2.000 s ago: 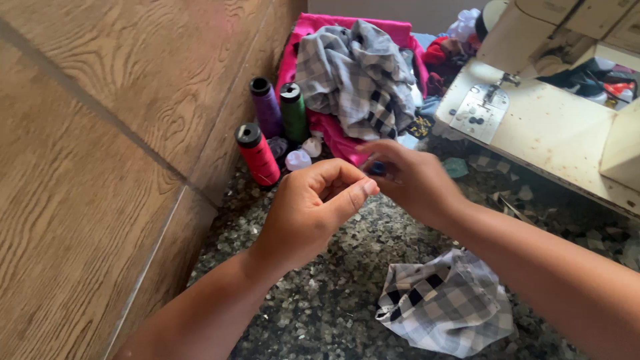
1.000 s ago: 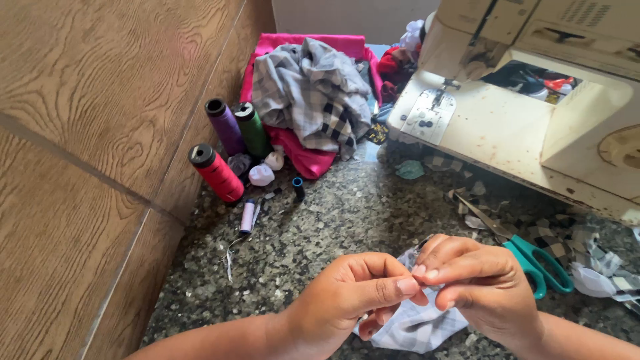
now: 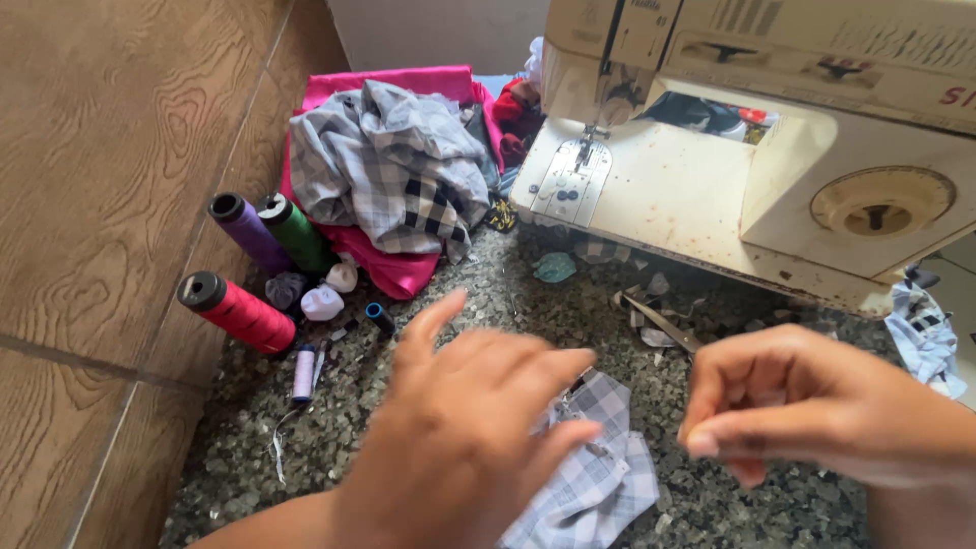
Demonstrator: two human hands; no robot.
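Note:
My left hand [image 3: 473,419], slightly blurred, is spread above a grey-and-white checked fabric piece [image 3: 602,473] on the speckled stone tabletop, with nothing seen in its fingers. To the right of that cloth, my right hand [image 3: 801,404] has its thumb and fingertips pressed together; whether something thin is pinched there cannot be made out. It partly covers scissors [image 3: 665,324], whose blades point up and left. A small dark thread spool [image 3: 380,318] and a pale lilac spool [image 3: 303,374] stand left of my left hand, loose thread [image 3: 279,450] lying below them.
A Singer sewing machine [image 3: 671,183] fills the back right, small buttons on its plate. At the back left are bunched checked cloth [image 3: 389,152] on pink fabric [image 3: 404,278], and purple [image 3: 252,236], green [image 3: 297,232] and red [image 3: 248,316] thread cones. Fabric scraps [image 3: 554,267] lie about.
My hands, together at the fingertips one second ago, are now apart, the left one further left and open. More of the checked piece shows, while the scissors' teal handles are now hidden.

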